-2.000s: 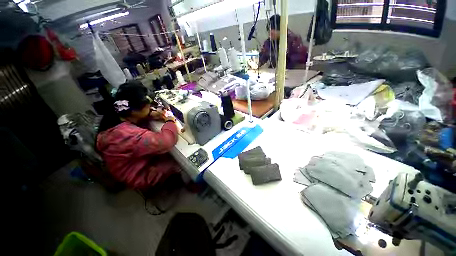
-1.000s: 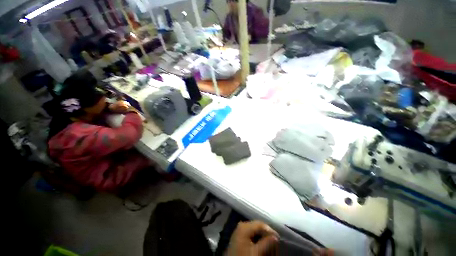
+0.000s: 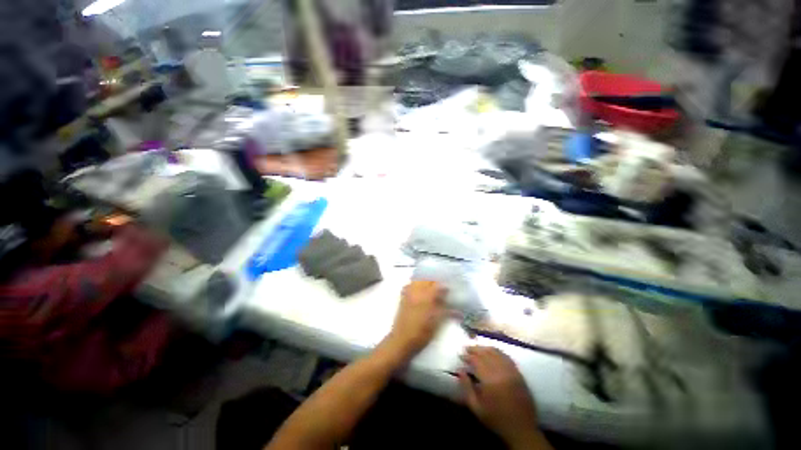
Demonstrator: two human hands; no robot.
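Dark grey-brown fabric pieces [image 3: 341, 264] lie in an overlapping row on the white table. Pale grey flat pieces [image 3: 450, 274] lie in a loose pile to their right, blurred and washed out by glare. My left hand [image 3: 420, 312] is at the near left edge of the pale pile, fingers bent downward; whether it grips a piece is unclear. My right hand [image 3: 499, 387] is at the table's front edge, fingers curled. A thin dark sliver [image 3: 464, 376] shows at its thumb side; I cannot tell if it is held.
The right sewing machine [image 3: 650, 255] stands beside the pale pile. A blurred neighbouring machine [image 3: 198, 215] and blue label [image 3: 290, 237] are at left. A person in a red sleeve [image 3: 88, 294] sits there. Bags and scraps [image 3: 632, 167] and a red basin [image 3: 628, 101] lie behind.
The view has swung right. My hands, absent at first and then low with a dark piece, are now apart, the left at the pale pile. The dark piece no longer shows between them.
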